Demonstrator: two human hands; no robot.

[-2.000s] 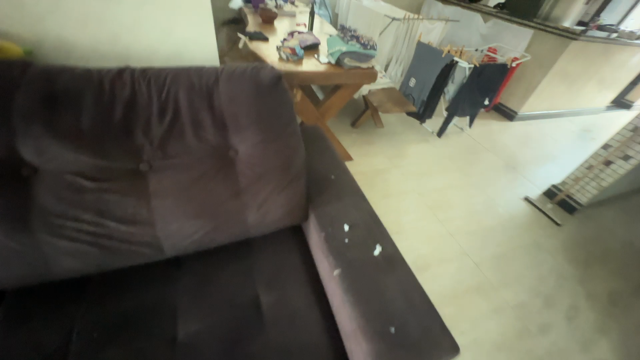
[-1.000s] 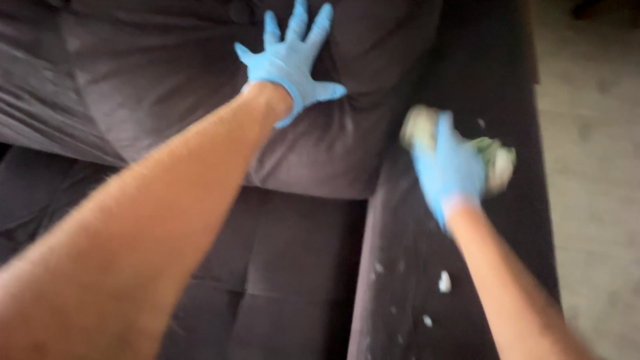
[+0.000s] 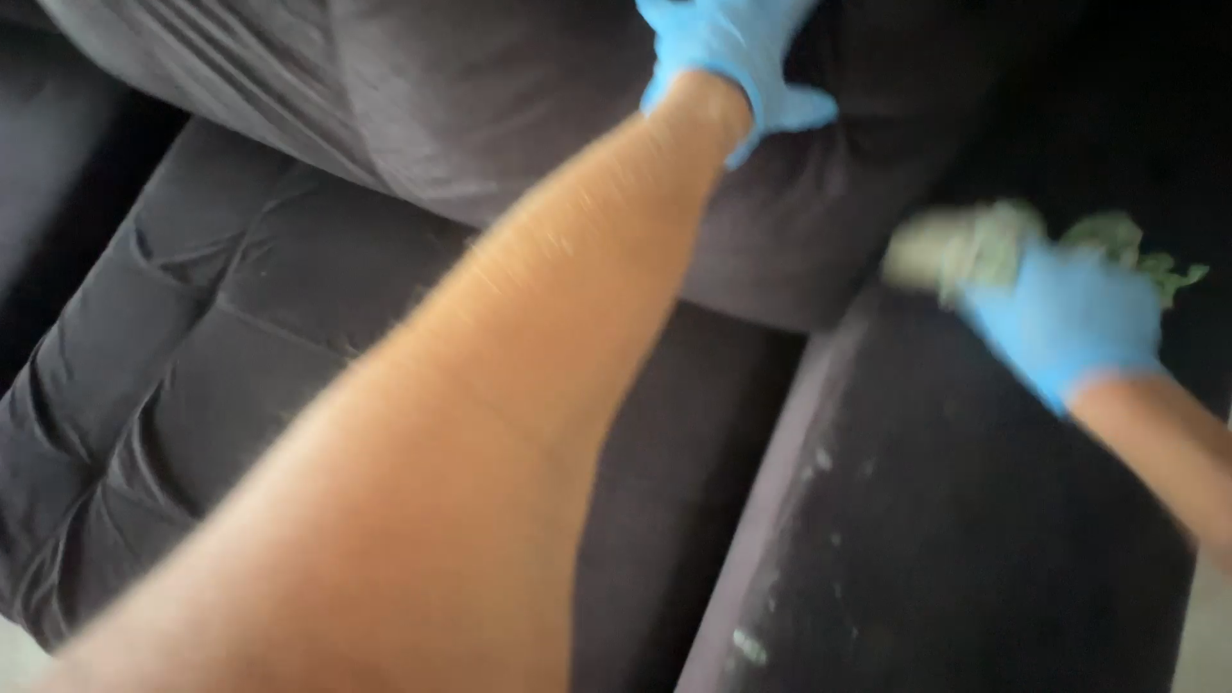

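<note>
My left hand [image 3: 736, 58], in a light blue glove, rests with spread fingers on the dark sofa's back cushion [image 3: 558, 106]; its fingertips are partly cut off by the top edge. At the right, my right hand [image 3: 1068, 308], gloved in the same blue, grips a crumpled green and cream cloth [image 3: 991, 245] over the sofa's armrest [image 3: 962, 500]. Hand and cloth are blurred. White residue [image 3: 749, 647] lies on the near part of the armrest, with small pale specks and streaks farther up.
The tufted seat cushion [image 3: 289, 260] spreads below the backrest, partly hidden by my left forearm. A dark gap runs between the seat and the armrest. Pale floor [image 3: 1208, 626] shows beyond the armrest at the lower right.
Both gloved hands have come into view since the earliest frame. The white clump seen near the middle of the armrest one second ago is now nearer the bottom edge, and the view has shifted closer.
</note>
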